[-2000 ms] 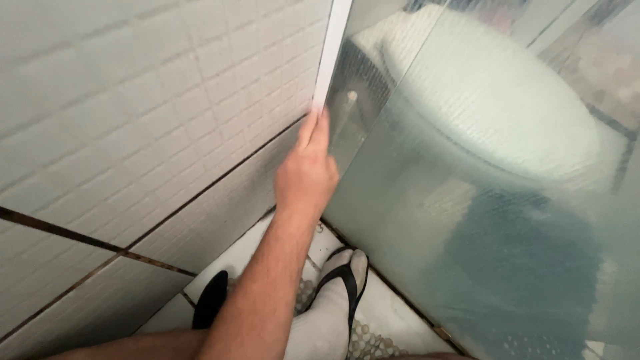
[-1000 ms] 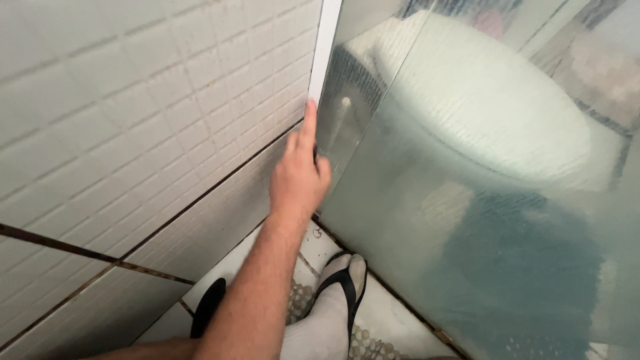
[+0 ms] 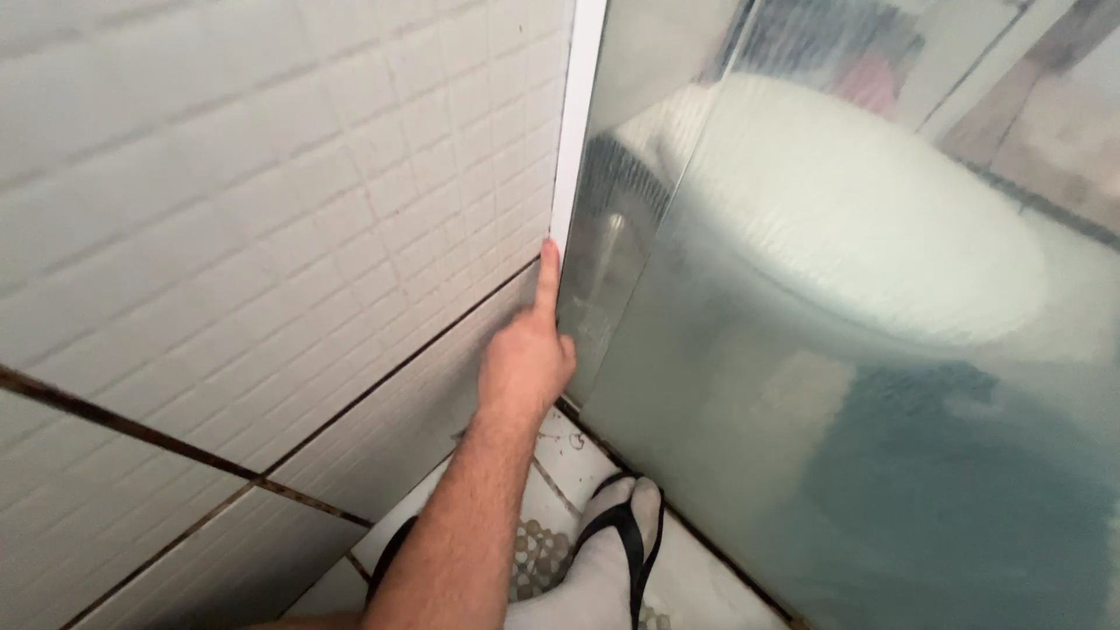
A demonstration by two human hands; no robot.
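My left hand [image 3: 528,354] reaches forward with its index finger extended and the other fingers curled. The fingertip is at the lower part of the white vertical frame strip [image 3: 577,131], where it meets the tiled wall [image 3: 350,192]. No object shows in the hand. Just right of it stands the wet glass shower panel [image 3: 700,411], with a second glass edge running up through it. My right hand is out of view.
A pale toilet lid [image 3: 875,219] and a blue-green shape [image 3: 901,472] show blurred through the glass. Below are a foot in a black flip-flop [image 3: 626,534], part of another flip-flop [image 3: 389,560], white floor tiles [image 3: 700,586] with pebble insets, and dark grout lines.
Two seconds ago more than one finger of my left hand lay along the white strip. Now only the index finger is extended, and the hand is slightly lower along it.
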